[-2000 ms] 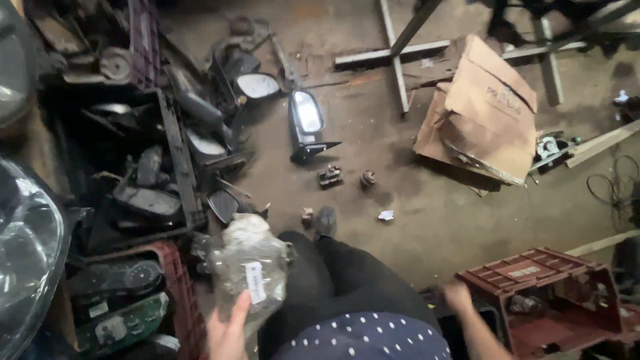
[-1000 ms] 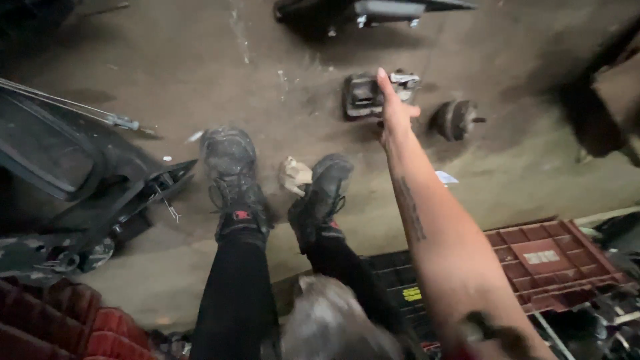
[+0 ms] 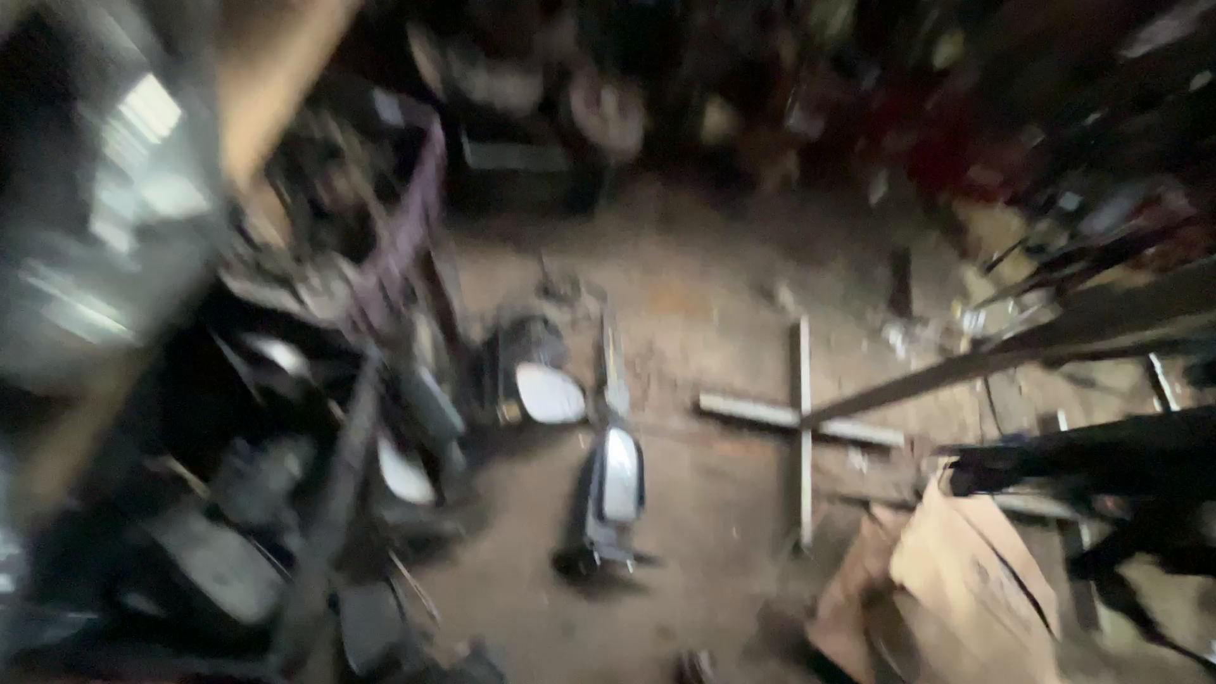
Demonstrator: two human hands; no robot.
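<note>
Neither of my hands shows in the blurred head view, so what they hold cannot be seen. A vehicle side mirror point(image 3: 621, 475) lies on the floor near the middle. Just up and left of it is another mirror with a pale glass point(image 3: 549, 392). Further left, one more pale mirror glass point(image 3: 407, 472) rests beside the rim of a dark crate point(image 3: 328, 513). A small part point(image 3: 695, 667) is cut off by the bottom edge.
A metal stand with a cross-shaped base point(image 3: 806, 423) stands right of the mirrors. An opened cardboard box point(image 3: 969, 589) lies at the lower right. Blurred headlamp-like clear plastic point(image 3: 142, 199) fills the upper left. A purple crate edge point(image 3: 408, 228) and piled parts lie behind.
My right hand, over the small metal parts on the floor one second ago, is out of view. The plastic-wrapped item in my left hand two seconds ago is also out of view. The view has swung forward.
</note>
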